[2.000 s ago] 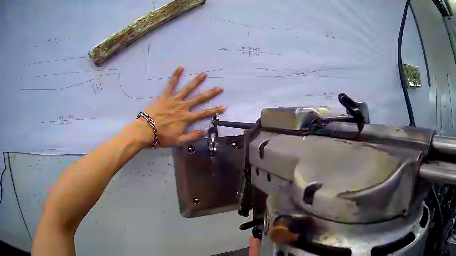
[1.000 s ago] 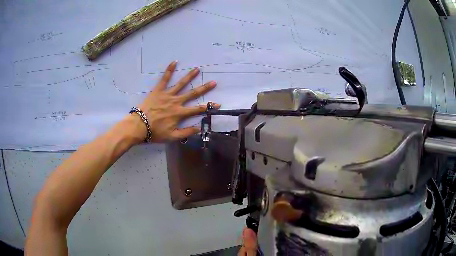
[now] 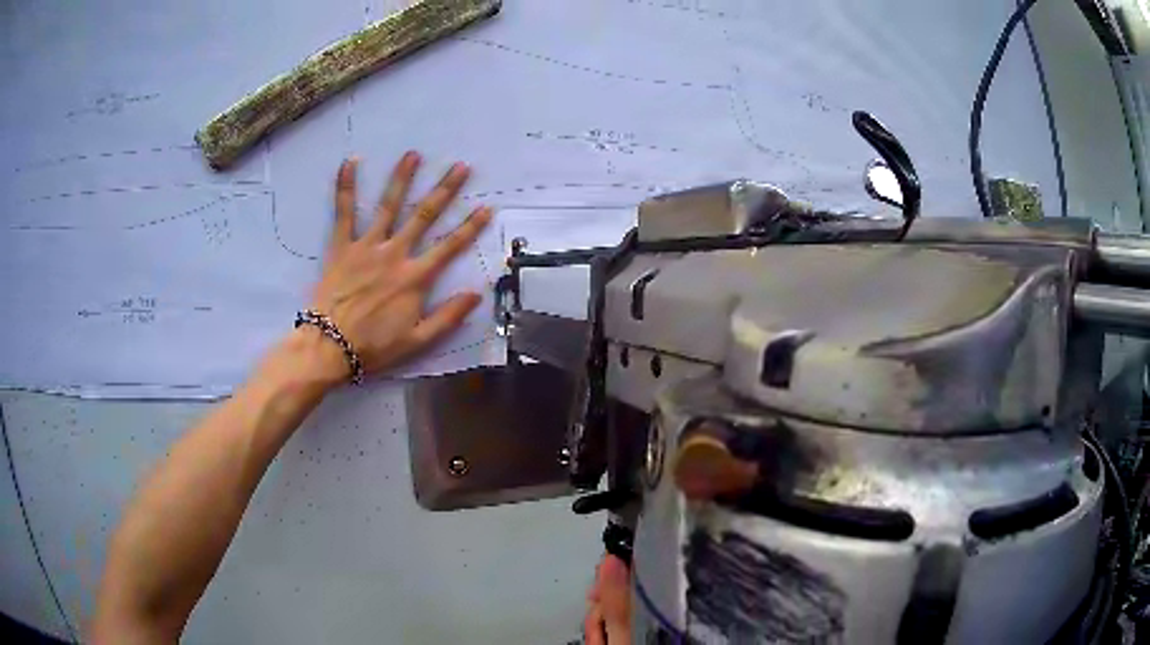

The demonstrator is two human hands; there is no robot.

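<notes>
The straight knife cutting machine [image 3: 858,340] fills the right half. Its base plate [image 3: 486,441] is partly under the near edge of the paper marker [image 3: 164,271]. The upright blade guard [image 3: 508,296] stands at a cut line in the marker and the lay. My left hand [image 3: 397,277] lies flat on the marker just left of the guard, fingers spread, holding nothing. My right hand [image 3: 609,602] shows only as a finger or thumb at the bottom, against the machine's black handle part [image 3: 618,542]; the machine hides the rest.
A tape-wrapped long weight [image 3: 347,78] lies slanted on the marker at the top left. A yellowish block weight [image 3: 1014,198] lies at the right behind the machine. A black power cable [image 3: 977,120] curves down beside it. The pale tabletop [image 3: 265,504] shows along the near side.
The machine has moved up the view, into the lay, with my right hand following. A cut gap now shows beside the guard. My left hand has shifted left, away from the guard.
</notes>
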